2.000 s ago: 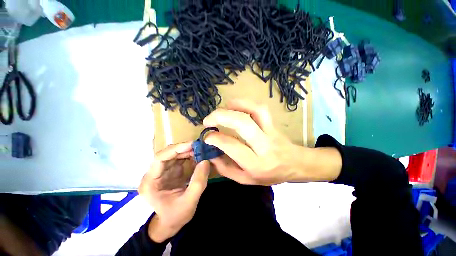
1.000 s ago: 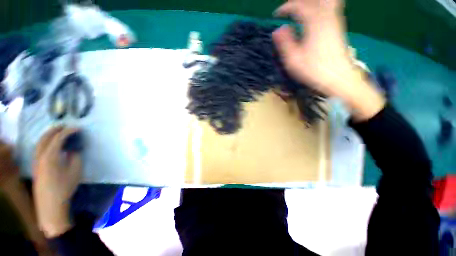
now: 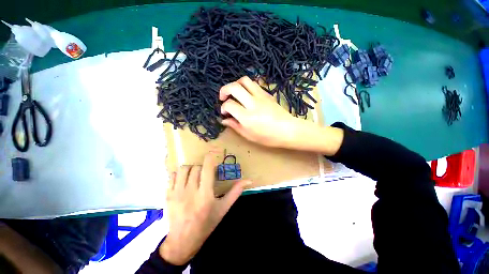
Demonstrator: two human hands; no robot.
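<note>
A small blue checked block with a black loop (image 3: 229, 170) lies on the tan work board (image 3: 257, 160) near its front edge. My left hand (image 3: 195, 200) is spread flat beside it, thumb below the block and fingers to its left. My right hand (image 3: 257, 115) is at the front edge of the big black loop pile (image 3: 236, 48), fingers curled. Its fingertips meet the loops, and I cannot tell if it holds one. More blue blocks (image 3: 370, 67) are clustered right of the pile, with loose loops below them.
Black-handled scissors (image 3: 31, 120), a dark blue block (image 3: 20, 169) and white bottles (image 3: 67, 43) are on the left. A small loop bunch (image 3: 452, 105) lies at far right. A person's arm shows at lower left. A red plastic item (image 3: 454, 168) is at lower right.
My left hand has come from the far left to the board's front. My right hand has come down from above the pile to its front edge. A looped block now lies on the board.
</note>
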